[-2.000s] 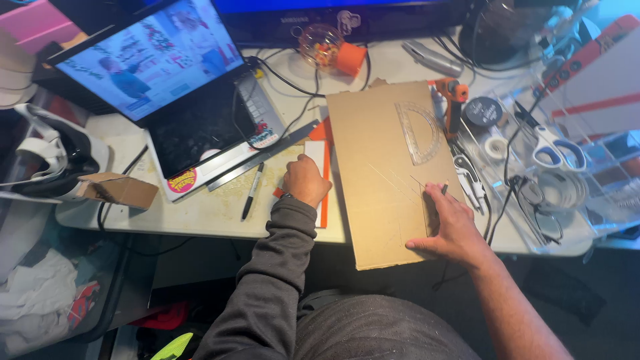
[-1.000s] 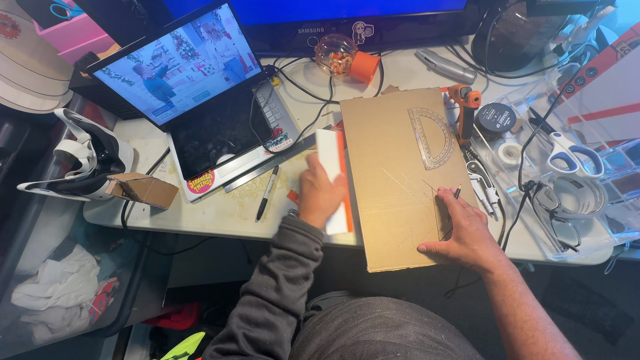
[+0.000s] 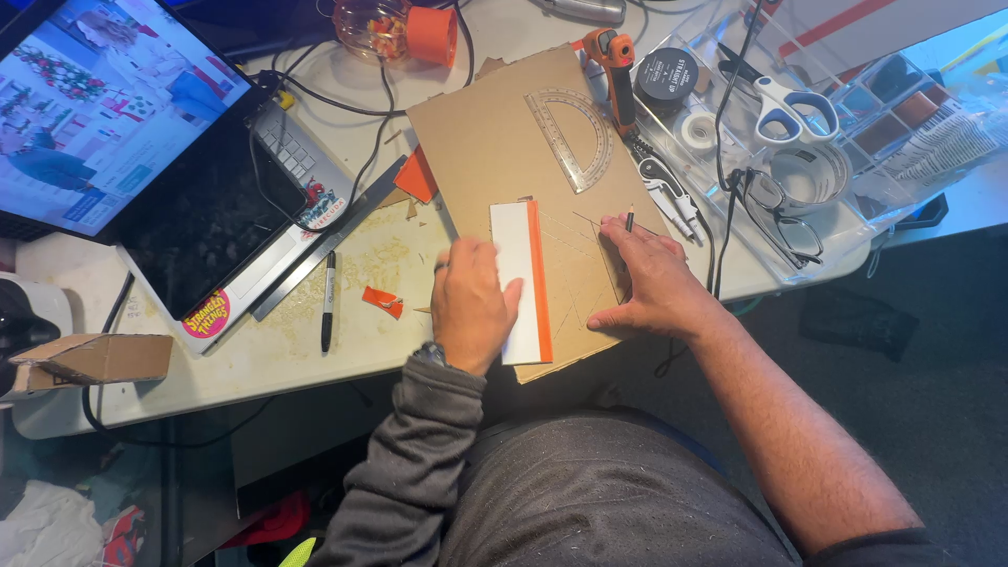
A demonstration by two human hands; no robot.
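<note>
A cardboard sheet (image 3: 480,134) with pencil lines lies tilted at the table's front edge. On its left side rests a white strip with an orange edge (image 3: 517,283); my left hand (image 3: 472,303) grips its left edge. My right hand (image 3: 654,279) is spread on the sheet's lower right, a dark pencil (image 3: 629,218) held between its fingers. A clear plastic protractor (image 3: 573,135) lies on the upper part of the sheet. Left of my left hand are a black marker (image 3: 328,303) and a torn orange scrap (image 3: 383,301). Another orange piece (image 3: 417,176) sits by the sheet's left edge.
An open laptop (image 3: 315,181) and a metal ruler (image 3: 331,240) are at left. At right are a clear organizer (image 3: 709,169) with scissors (image 3: 791,110), tape (image 3: 807,175) and eyeglasses (image 3: 787,224), and an orange-handled tool (image 3: 618,79). A candy jar (image 3: 378,27) lies behind. Cables cross the table.
My left hand has picked up the white and orange strip from the table left of the cardboard and brought it right, onto the sheet. My right hand has stayed on the cardboard. The view has moved closer.
</note>
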